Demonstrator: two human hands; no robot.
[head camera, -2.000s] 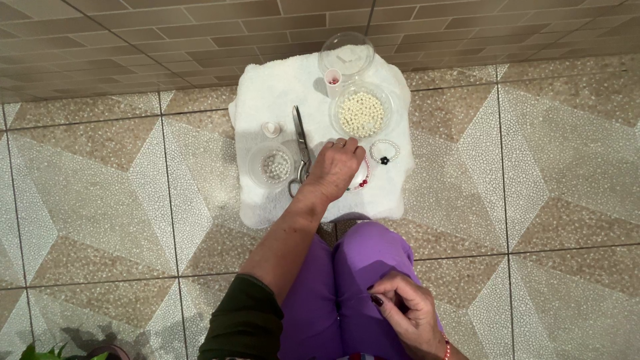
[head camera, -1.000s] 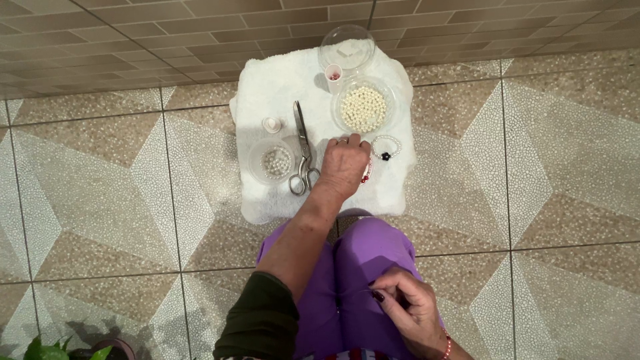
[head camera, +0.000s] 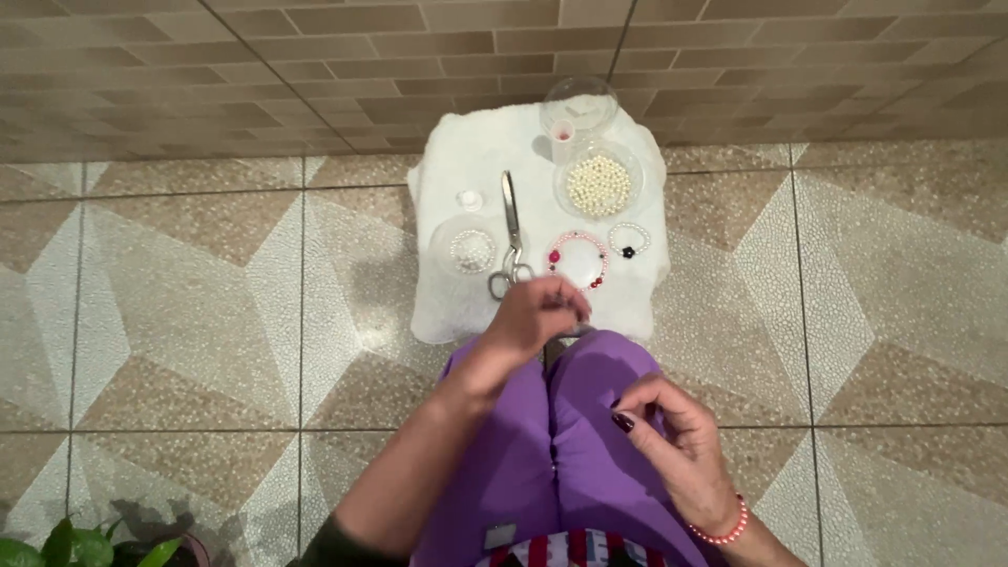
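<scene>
My left hand (head camera: 539, 315), blurred, hovers over the near edge of the white towel with its fingers bent; whether it holds anything is hidden. Over my right thigh, my right hand (head camera: 673, 441) pinches thumb and forefinger together, perhaps on a thin thread too fine to make out. On the towel lie metal scissors (head camera: 512, 228), a pink bead bracelet (head camera: 602, 268) around a round white item, and a white bead bracelet (head camera: 649, 239) with a black flower bead. Cream pearl beads (head camera: 598, 185) fill a clear bowl; whitish beads (head camera: 472, 252) lie in a smaller clear dish.
The white towel (head camera: 449, 311) covers a low support against the tiled wall (head camera: 504, 47). At its far right are a small cup (head camera: 562, 132) with red contents and a clear lid (head camera: 580, 98). A small white cap (head camera: 470, 200) lies left of the scissors. A potted plant (head camera: 79, 547) stands lower left.
My left hand has drawn back from beside the bead bowl toward my lap, uncovering the pink bracelet. My right hand has stayed over my thigh.
</scene>
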